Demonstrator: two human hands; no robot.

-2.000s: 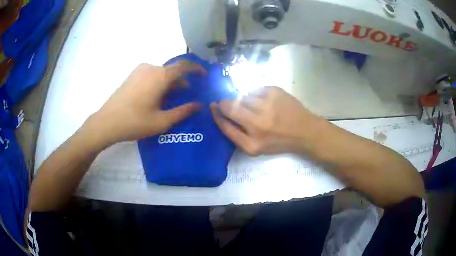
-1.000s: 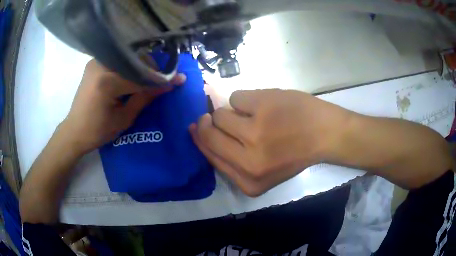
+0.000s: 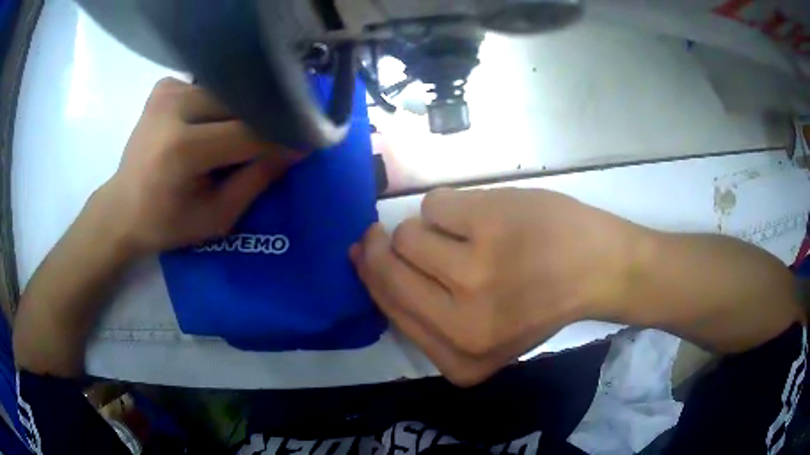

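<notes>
A blue fabric piece (image 3: pixel 293 284) with a white printed logo (image 3: pixel 244 243) lies on the white tabletop, its upper end under the sewing machine head (image 3: pixel 213 53). My left hand (image 3: pixel 195 169) is on its left edge, with the fingertips pinching the fabric, partly hidden by the machine head. My right hand (image 3: pixel 497 275) grips the fabric's right edge between thumb and fingers. The needle and presser foot are hidden or too blurred to make out. A second blue layer shows at the lower edge.
The white tabletop (image 3: pixel 622 191) has a printed scale along its front edge. The machine arm with red lettering (image 3: pixel 759 27) crosses the top right. A clear plastic bag (image 3: pixel 631 391) hangs below the table's front edge.
The view has moved in close to the machine head. My right hand has slid from near the needle down the fabric's right edge. The fabric now shows a second layer below.
</notes>
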